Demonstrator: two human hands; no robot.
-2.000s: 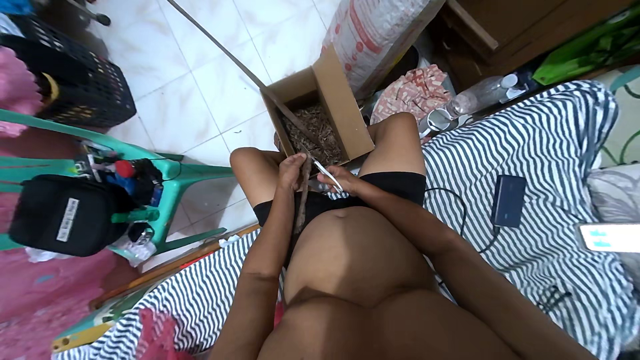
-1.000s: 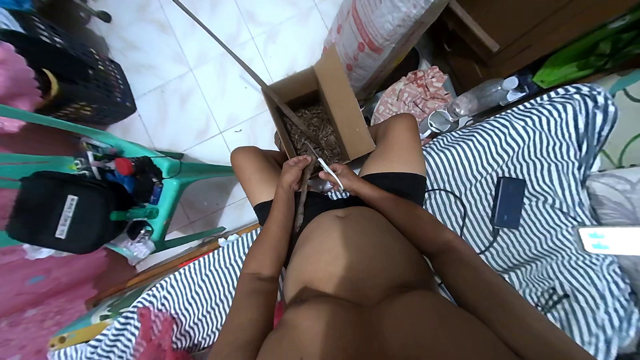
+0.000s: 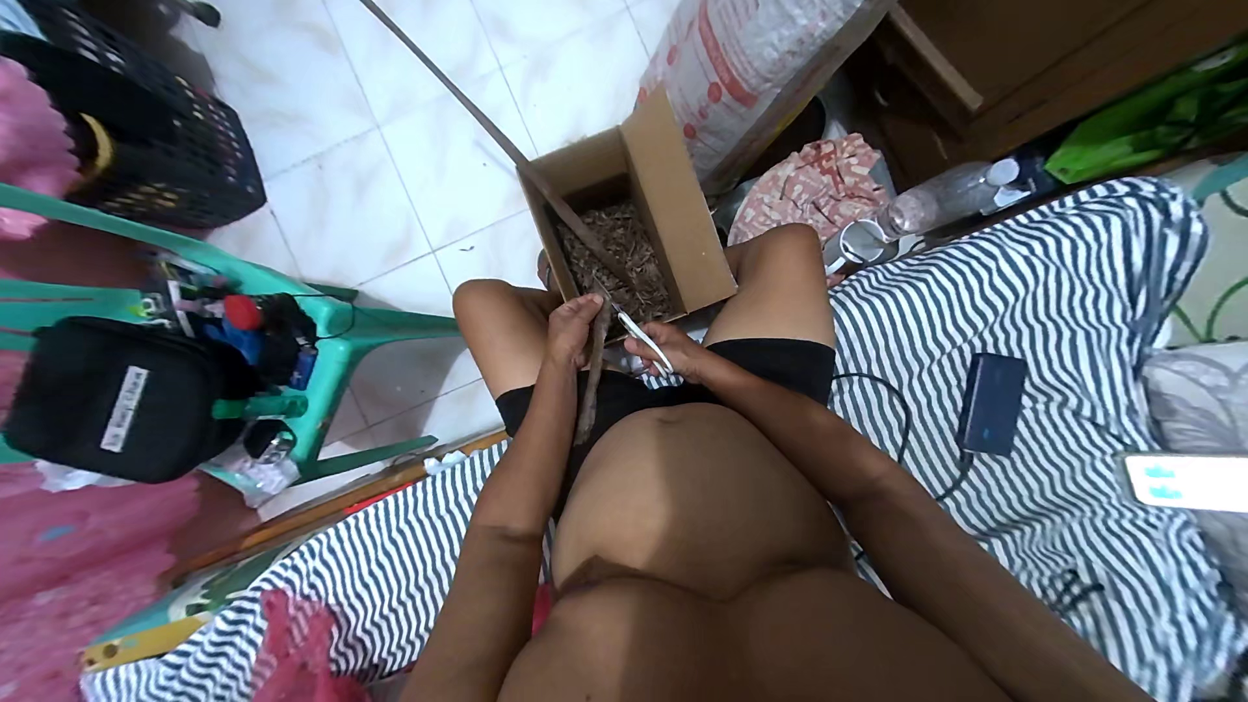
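Note:
My left hand [image 3: 573, 330] grips a brown strip [image 3: 591, 390], which looks like dried leaf or bark and hangs down over my lap. In my right hand [image 3: 671, 353] are white-handled scissors [image 3: 640, 334], their tips pointing up and left beside the strip. Beyond both hands, between my knees, stands an open cardboard box [image 3: 697, 234] holding small brown shreds [image 3: 614, 249]. A long brown strip [image 3: 468, 97] runs from the floor at the top over the box's left rim and down into it. Whether it joins the strip in my hand cannot be told.
A green plastic chair [image 3: 336, 331] at left bears a black case [image 3: 117, 400] and small items. Behind it is a black basket [image 3: 210, 161]. Beyond the box stands a large printed sack [image 3: 741, 68]. A power bank [image 3: 992, 405] lies on the striped cloth [image 3: 936, 331] at right, near a clear bottle [image 3: 946, 200].
The scissors' angle in my right hand has shifted slightly. My left hand stays on the strip, and the box has not moved.

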